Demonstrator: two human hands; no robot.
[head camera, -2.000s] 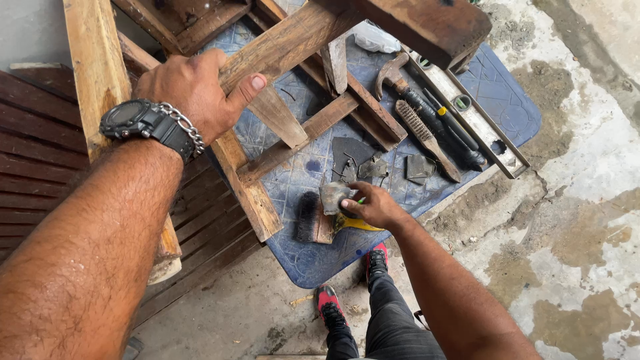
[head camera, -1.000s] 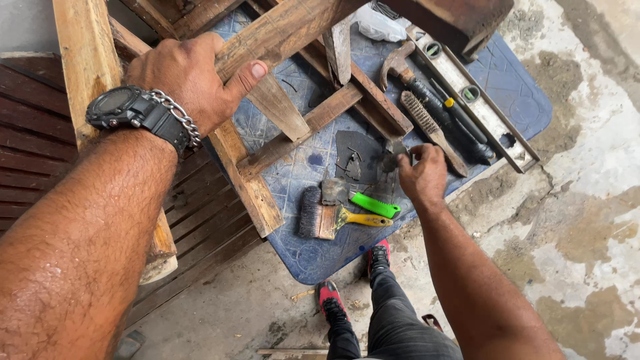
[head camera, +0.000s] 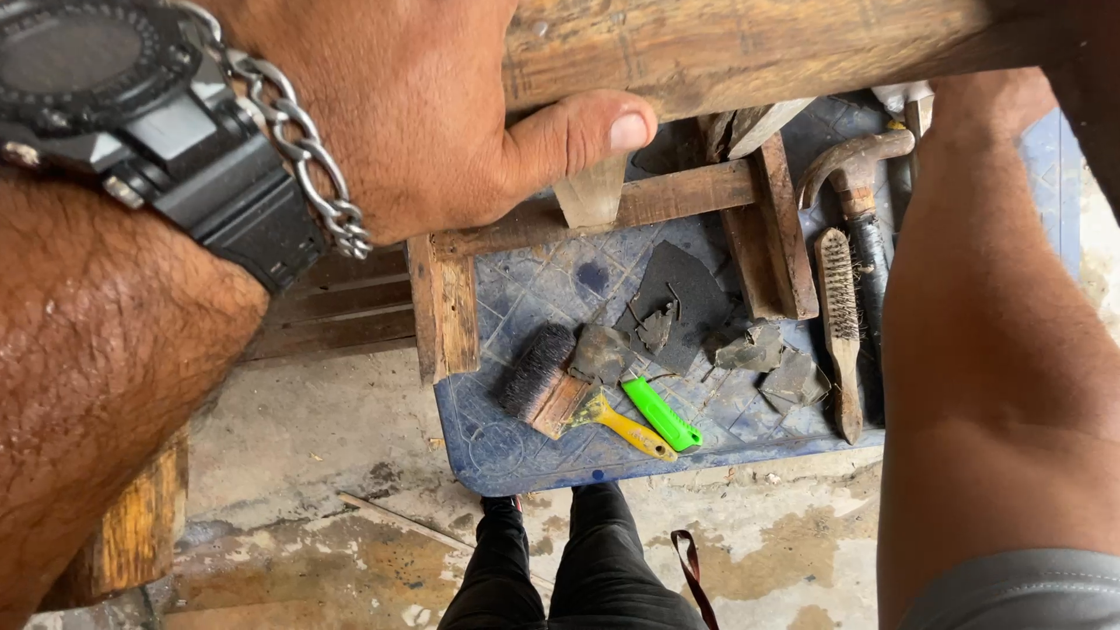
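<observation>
My left hand, with a black watch and chain bracelet at its wrist, grips a thick wooden beam, thumb along the lower edge. My right hand reaches up at the upper right. The beam hides its fingers, so what it touches is unclear. Beside that forearm are a claw hammer and a wooden-handled wire brush. Nearer the table's front edge lie a wide paintbrush with yellow handle, a green tool handle, a dark abrasive sheet and several worn scraps.
These tools lie on a blue plastic table, with a wooden frame across its far part. Wooden slats are at the left. My legs stand at the table's front edge on stained concrete.
My right hand has left the worn scraps and moved up behind the beam. One second ago it was at a scrap right of the dark sheet. The view is now closer to the left hand.
</observation>
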